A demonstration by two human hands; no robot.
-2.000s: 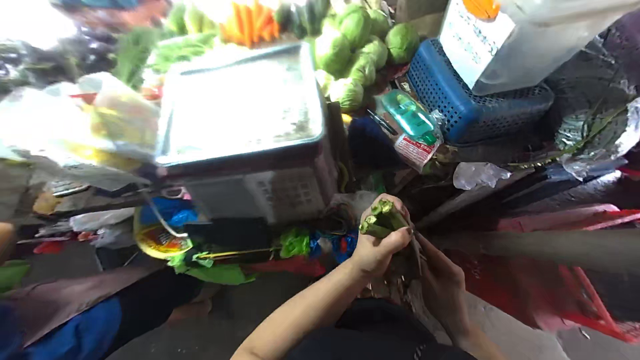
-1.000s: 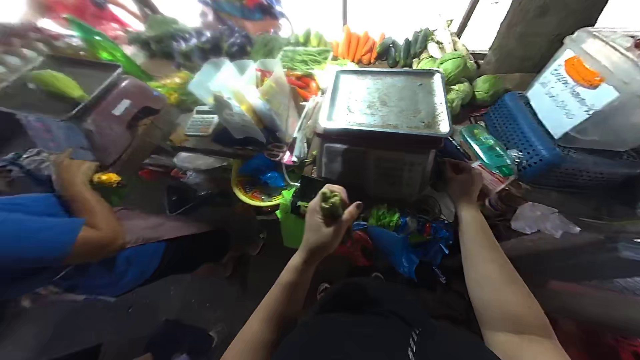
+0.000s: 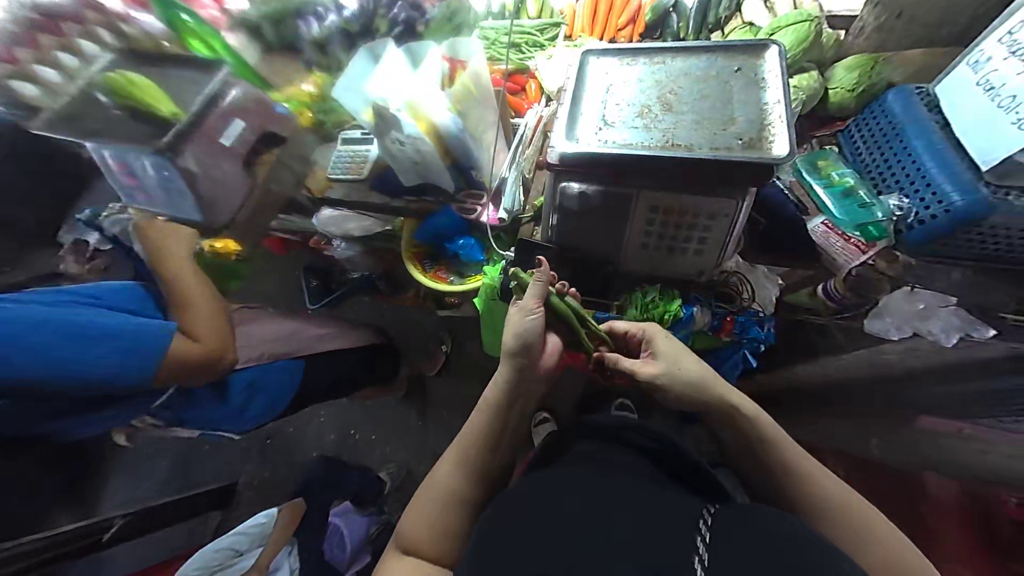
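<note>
My left hand is closed around a small bunch of long green vegetable pods or stalks, with its thumb along the near side. The fingertips of my right hand touch the lower right end of the bunch; whether they pinch a pod or something thin around it, I cannot tell. Just beyond the hands stands a weighing scale with a worn metal tray on top. A bundle of green leaves lies below the scale, beside blue plastic bags.
A yellow-rimmed basket, scissors and a calculator are left of the scale. A blue plastic crate and cabbages stand right. At left, a person in blue works by a second scale.
One second ago my right hand was beside the scale, apart from my left; now it is at the bunch. My left hand has kept hold of the green bunch.
</note>
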